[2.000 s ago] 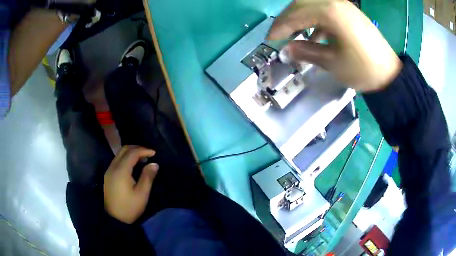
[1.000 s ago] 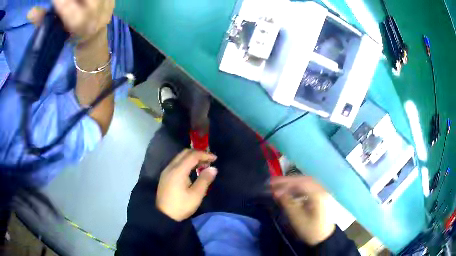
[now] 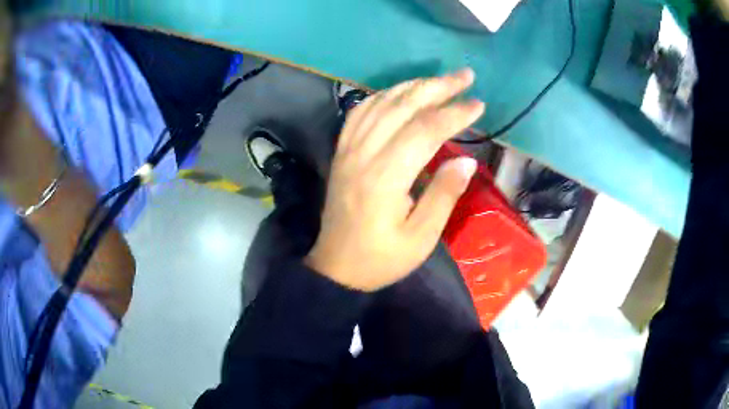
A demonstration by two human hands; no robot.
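Observation:
My left hand [image 3: 384,188] is bare, empty and open, fingers apart, over my lap and near the bench edge. My right arm shows only as a dark sleeve [image 3: 694,216] at the right edge. At most a blurred sliver of my right hand [image 3: 714,9] shows in the top right corner. A corner of a white-grey screw feeder [image 3: 489,9] is cut off by the top edge. A second feeder [image 3: 667,76] stands at the upper right, blurred and partly hidden by my sleeve. A thin black cord [image 3: 551,84] curves across the green mat [image 3: 320,36].
A red stool [image 3: 495,248] is beside my legs. A white box-like thing [image 3: 603,252] is under the bench at the right. A neighbouring person's light-blue clothing [image 3: 88,80] and arm are at the left, with black cables [image 3: 104,216] in front. Yellow-black tape [image 3: 224,184] marks the floor.
The view has swung, so the feeders have shifted toward the top and right edges. My left hand has risen toward the bench edge and opened wider. My right hand has left my lap.

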